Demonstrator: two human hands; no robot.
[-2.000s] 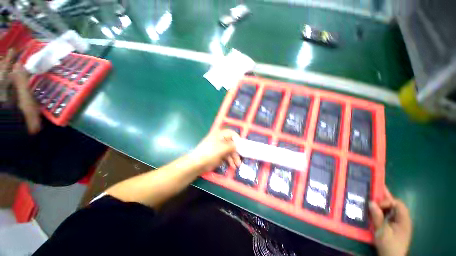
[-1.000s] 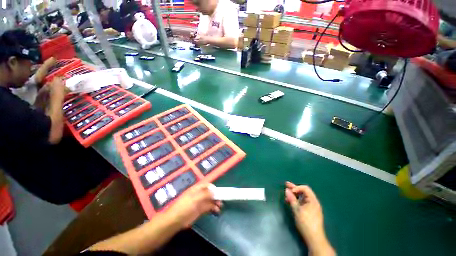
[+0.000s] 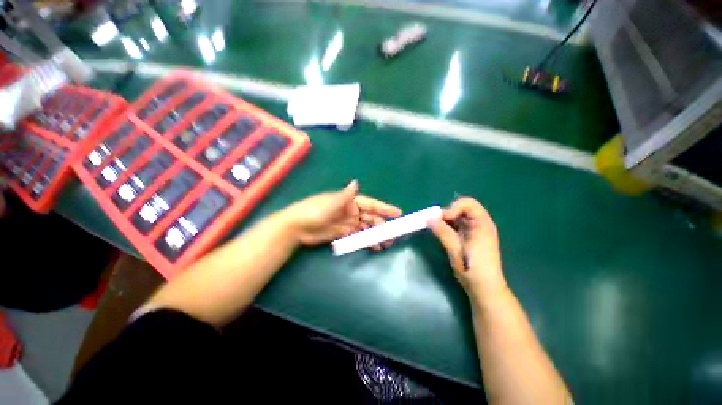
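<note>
A narrow white label strip point(image 3: 388, 230) is held slanting above the green bench. My right hand point(image 3: 473, 241) pinches its right end between thumb and fingers; a thin dark tool, seemingly the tweezers point(image 3: 466, 251), lies along the palm. My left hand point(image 3: 336, 217) is at the strip's left part, palm turned up, thumb raised and fingers apart; the strip passes in front of its fingers. Any contact there is unclear. A red foam tray point(image 3: 223, 183) with dark open-backed phones in its pockets lies left of my hands.
A second red tray point(image 3: 91, 126) with phones is at the far left, beside white material. White paper point(image 3: 324, 105) lies by the pale strip point(image 3: 475, 138). Two small devices lie beyond it. Grey equipment with a yellow-wrapped part point(image 3: 619, 166) stands at the right.
Since one second ago, my right hand has moved to the strip and taken its right end. My left hand's fingers have opened. The view has tilted down; the tray has stayed on the left.
</note>
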